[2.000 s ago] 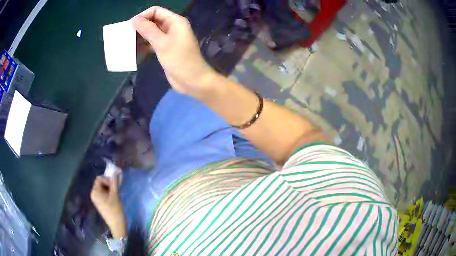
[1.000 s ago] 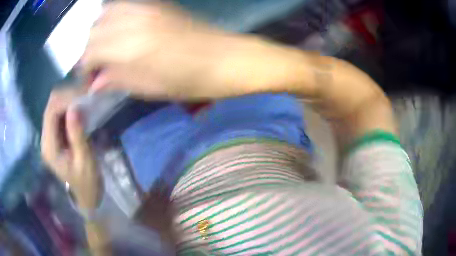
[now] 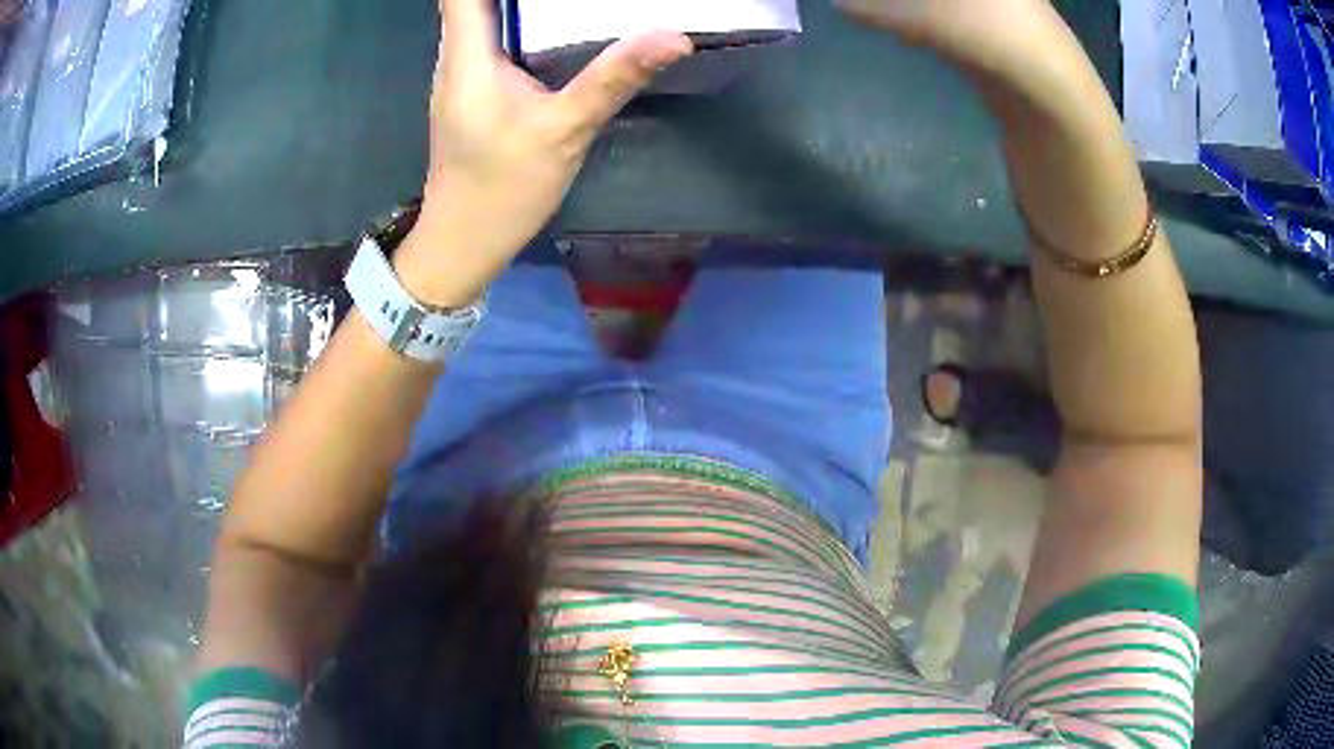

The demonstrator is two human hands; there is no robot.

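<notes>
A retail box (image 3: pixel 658 18), white on top with a dark blue edge at its left, is at the top of the view and cut off by the frame. My left hand (image 3: pixel 512 132) holds its left side, the thumb along its near edge. My right hand (image 3: pixel 958 18) is up to the right of the box, apart from its visible part. Its fingertips are cut off by the top edge, so what they hold is hidden.
The dark green table (image 3: pixel 878 168) runs across the top. Shiny clear trays (image 3: pixel 81 95) lie at the left. Stacked blue-and-white cartons (image 3: pixel 1170 88) stand at the right. A red stool (image 3: pixel 29 439) shows at the left edge, and a foot (image 3: pixel 944 395) on the floor.
The view has turned to face the table squarely. The white piece my right hand pinched is out of sight. My left hand, earlier low with a small whitish thing, now holds the box.
</notes>
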